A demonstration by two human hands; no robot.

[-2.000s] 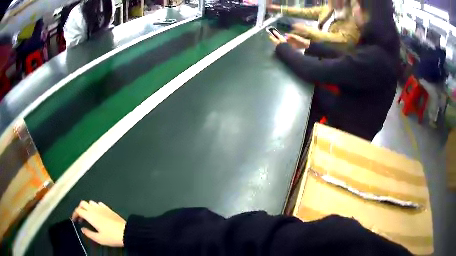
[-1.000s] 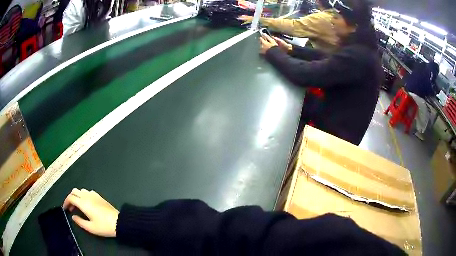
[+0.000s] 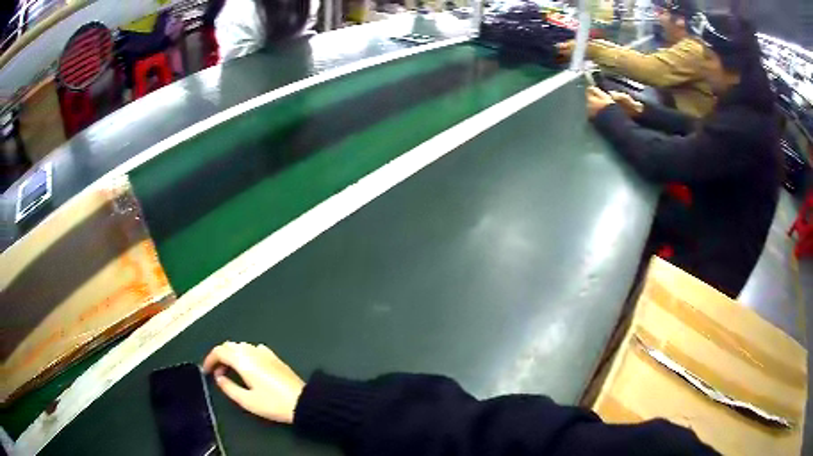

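Note:
My right hand [image 3: 258, 381] is bare. Its dark-sleeved arm reaches across the bottom of the view from the lower right. The hand rests on the dark green bench top [image 3: 419, 294] with its fingers loosely bent, holding nothing. A black smartphone [image 3: 183, 411] lies flat on the bench just left of the fingers, its lower end cut off by the picture's edge. The fingertips are at its upper right edge; I cannot tell if they touch it. My left hand is not in view.
A pale rail [image 3: 294, 232] separates the bench from the green belt [image 3: 267, 178]. A flattened carton [image 3: 80, 276] lies on the belt at left. A brown cardboard box [image 3: 704, 365] stands at right. A dark-sleeved person [image 3: 695, 160] works farther along. Dark items [image 3: 521, 34] are piled beyond.
The view has swung left, so the hand, phone and bench appear farther right, and more of the carton shows. The hand keeps about the same place beside the phone.

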